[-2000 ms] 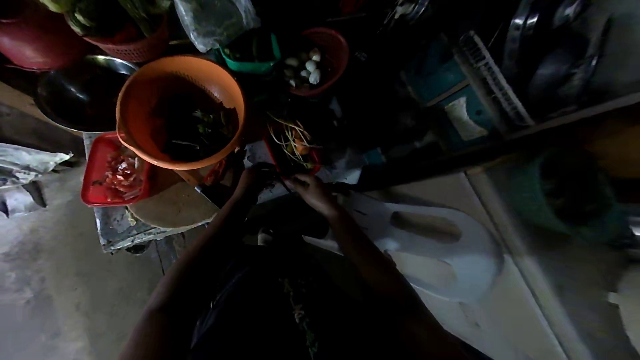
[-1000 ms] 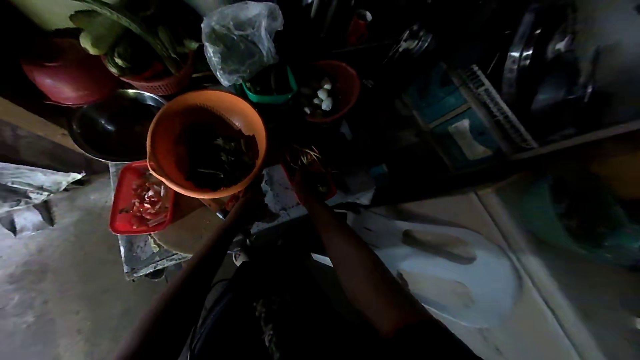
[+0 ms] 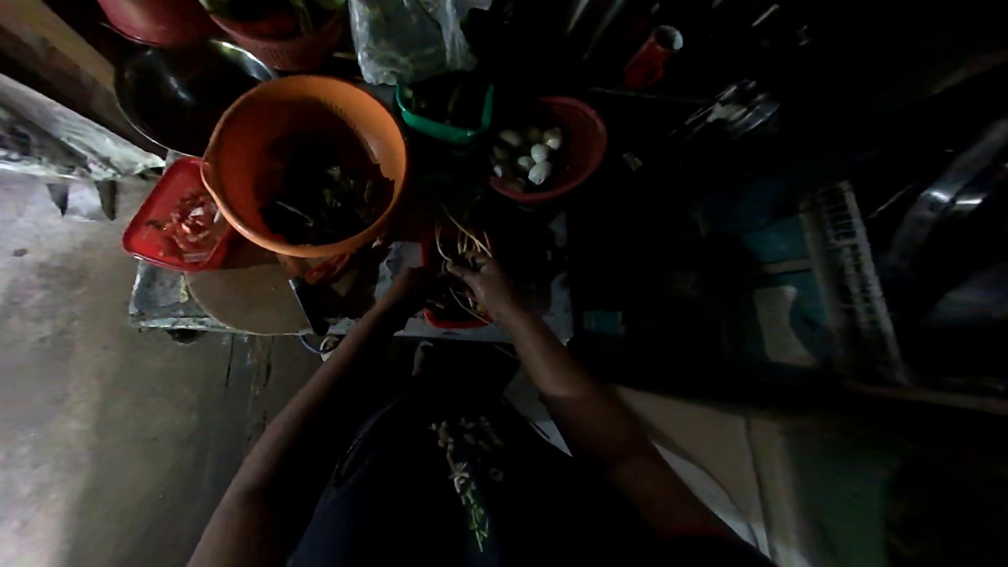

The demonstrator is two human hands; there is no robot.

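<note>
Thin pale stalks point(image 3: 466, 240) rise from a red plastic tray point(image 3: 455, 321) near the table's front edge. My right hand point(image 3: 480, 279) is at these stalks, its fingers bent around some of them. Beside it, on the left, my left hand point(image 3: 411, 285) reaches to the tray's left side; its fingers are dark and what they hold cannot be told. To the left stands an orange plastic basin point(image 3: 309, 90) with dark leafy greens point(image 3: 335, 197) inside. A knife blade point(image 3: 307, 305) lies by a round board point(image 3: 248, 298). Cut greens and small pale pieces point(image 3: 472, 480) lie on my lap.
A red tray point(image 3: 150, 232) of chopped reddish food is at the left edge, near a metal bowl point(image 3: 146, 110). Behind are a green basket point(image 3: 445, 130), a clear plastic bag point(image 3: 409, 39) and a red basket point(image 3: 587, 150) with whitish round items. A plastic crate point(image 3: 854, 276) stands right.
Both hands stay around the small red tray. My right hand is now among the pale stalks, which stand up more plainly than one second ago. The view has shifted.
</note>
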